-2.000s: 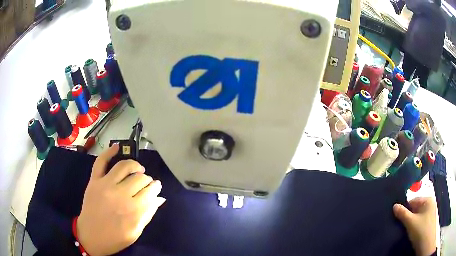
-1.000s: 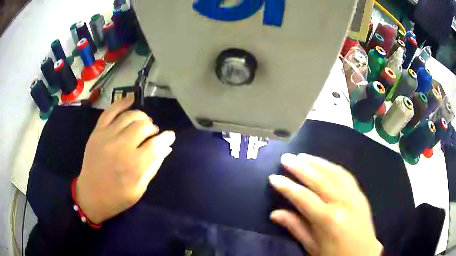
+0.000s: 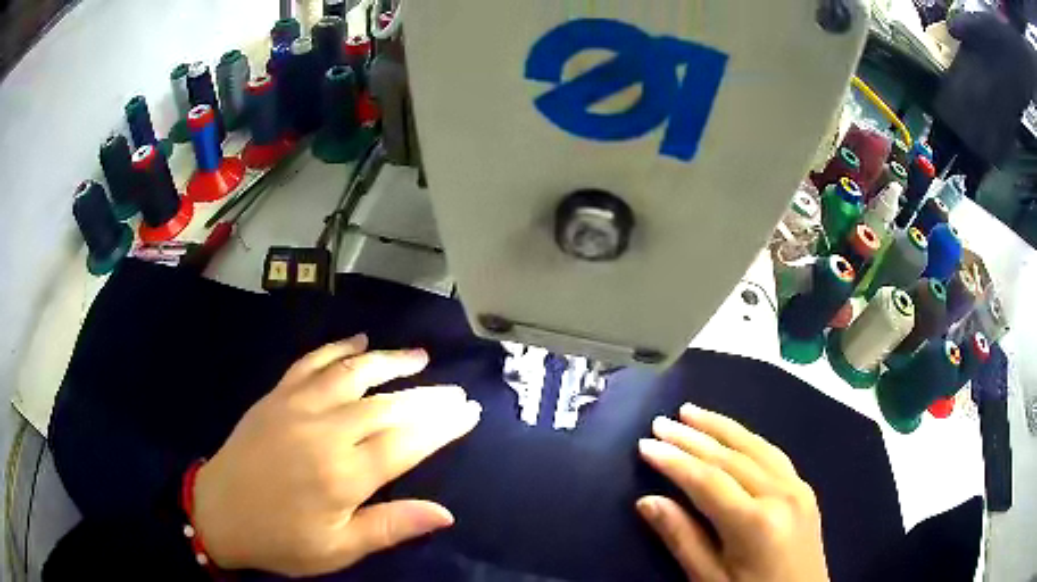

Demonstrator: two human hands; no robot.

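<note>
A dark navy garment piece [image 3: 546,500] lies wide and flat under the off-white machine head [image 3: 489,148] with its blue logo and round metal knob. Two bright metal work clamps [image 3: 548,387] sit on the cloth below the head. My left hand [image 3: 330,460] lies flat on the cloth left of the clamps, fingers spread, holding nothing. My right hand [image 3: 739,500] rests on the cloth right of the clamps, fingers slightly apart, holding nothing. The two-button hand switch [image 3: 298,271] is beyond my left hand, untouched. The needle area is mostly hidden behind the head.
Thread cones [image 3: 205,154] in dark and blue colours stand at the left. More cones [image 3: 876,330], cream, green and navy, crowd the right side. A red-handled tool [image 3: 213,241] lies near the left cones. A person in dark clothing [image 3: 987,85] is at the upper right.
My left hand has left the hand switch and moved right and nearer onto the cloth. My right hand came in from the cloth's right edge to beside the clamps. The camera view has shifted.
</note>
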